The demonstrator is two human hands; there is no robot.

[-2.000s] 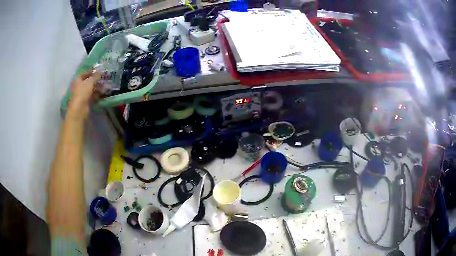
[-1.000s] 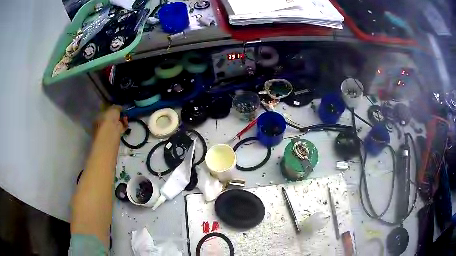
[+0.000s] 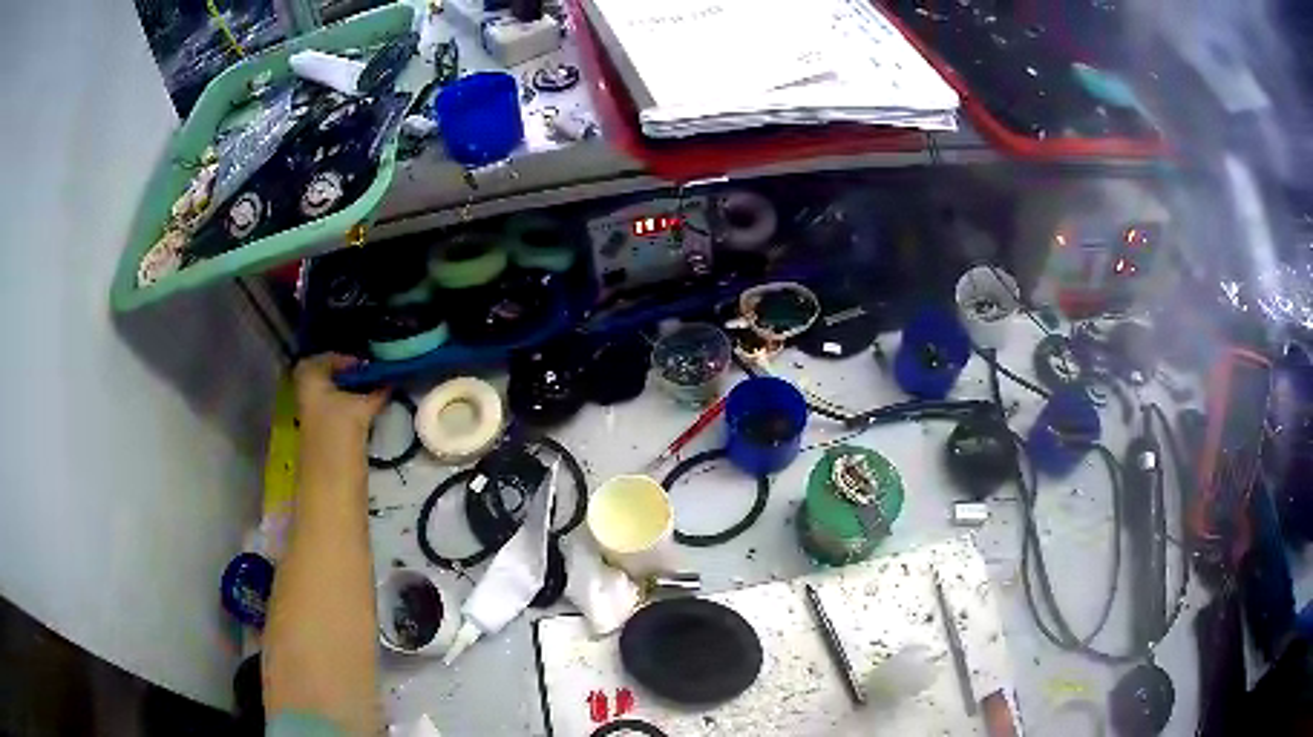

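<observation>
My left hand (image 3: 339, 392) is at the left end of the blue tray (image 3: 468, 354) under the shelf. The fingers are at the tray's front corner; blur hides whether they grip it. The tray holds mint-green tape rolls (image 3: 409, 337) and dark round parts. A cream ring (image 3: 459, 419) and a black ring (image 3: 393, 432) lie just right of the hand. My right hand is out of the picture. A black oval ear pad (image 3: 691, 651) lies on the stained white board (image 3: 778, 634) at the bottom.
Above are a mint-green bin (image 3: 137, 274) of parts and a red tray (image 3: 619, 123) with papers. Blue cups (image 3: 765, 425), a yellowish cup (image 3: 629, 521), a white tube (image 3: 507, 583), a green bottle (image 3: 850, 507) and looped cables (image 3: 1031, 576) crowd the bench.
My left hand has left the mint-green bin and come down to the blue tray's corner. The view has shifted too. The bench items look otherwise unmoved.
</observation>
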